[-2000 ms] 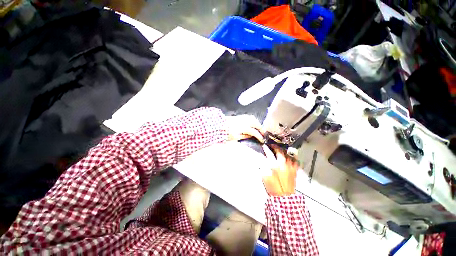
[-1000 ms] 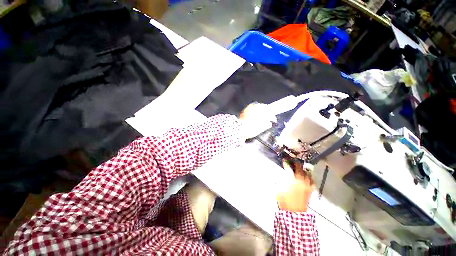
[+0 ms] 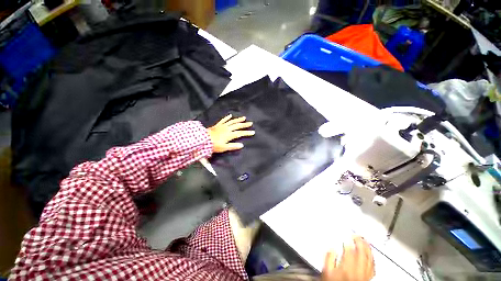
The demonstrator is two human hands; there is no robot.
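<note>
A black fabric panel lies spread on the white table, left of the needle area, with its near corner over the front edge. A small light-rimmed mark or fitting shows near its front left part. My left hand rests flat on the panel's left side with fingers spread. My right hand is at the table's front edge, partly cut off by the bottom of the picture, blurred, on the bare table and away from the fabric. The sewing machine's needle area is right of the panel.
A big black fabric heap lies to the left. A blue bin with orange cloth stands behind the table. A slim dark tool and metal snips lie right of the needle area. The machine's control panel is at the right.
The black panel now lies left of the needle area, spread flat. My left hand has moved left onto it. My right hand has left the needle area and come down to the table's front edge.
</note>
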